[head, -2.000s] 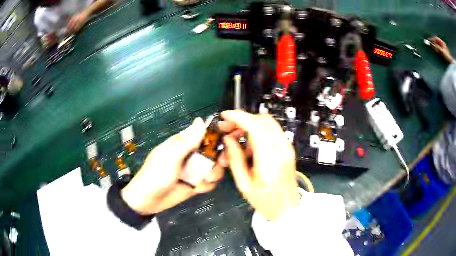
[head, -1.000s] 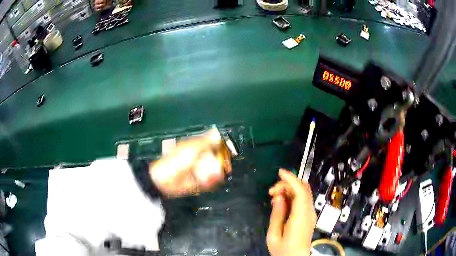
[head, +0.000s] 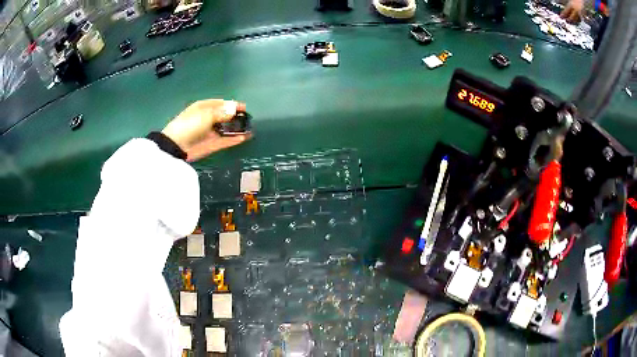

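Observation:
My left hand (head: 202, 129) is over the green mat left of centre, its fingers closed around a small black device housing (head: 235, 124). My right hand is out of the picture. Below my left hand lies a clear blister tray (head: 300, 244) with several whitish display modules (head: 229, 245) with orange flex tails in its left pockets. At the right stands the black two-station fixture (head: 520, 160) with red clamp handles (head: 546, 202). Each of its nests holds a unit with a whitish square (head: 463, 282).
A glowing red counter (head: 476, 100) sits at the fixture's upper left. A pen-like tool (head: 434, 209), pink pad (head: 410, 317), tape roll (head: 450, 335) and white power strip (head: 594, 279) lie around the fixture. Housings and a display module (head: 434, 61) lie at the back of the green bench (head: 349, 104).
My left hand has moved up from the tray and now holds a housing. My right hand has left the picture. A housing and whitish square now show at the back. The counter reading differs.

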